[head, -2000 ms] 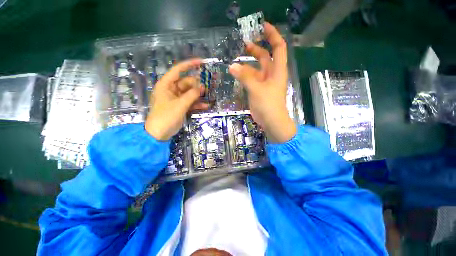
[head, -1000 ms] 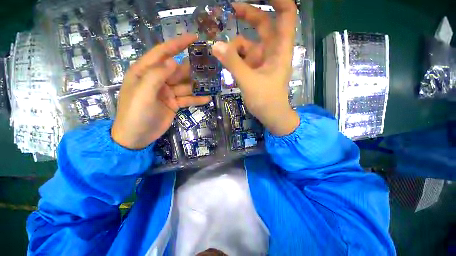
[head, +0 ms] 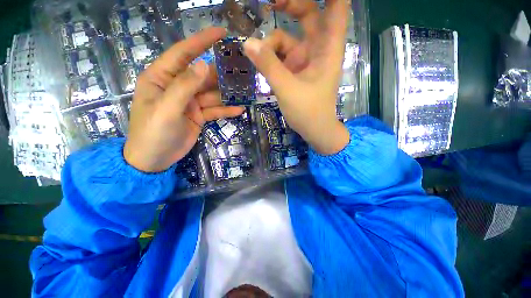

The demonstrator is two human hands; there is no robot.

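Observation:
A small dark blue circuit board (head: 236, 73) with brownish squares stands between my hands, above the clear blister tray (head: 362, 70). My left hand (head: 169, 105) holds the board by its left side, with fingers at its top and bottom edges. My right hand (head: 308, 70) has its thumb tip at the board's upper right corner, with the other fingers curled above. A thin clear-brown piece (head: 240, 18) shows at the top between the hands; how it is held is unclear. Boards (head: 230, 151) with silver blocks lie in the tray's pockets.
A fanned whitish sheet stack (head: 35, 110) lies left of the tray. A neat silver-grey stack (head: 428, 87) lies at the right. A crinkled clear bag (head: 512, 87) is at the far right. Blue cloth (head: 495, 174) shows at the right edge, with a dotted whitish piece (head: 501, 221) below.
The view has shifted since two seconds ago, so the tray sits higher and larger. My hands have come together at the board, now turned face-on. The silvery sheet at my right fingertips no longer shows there.

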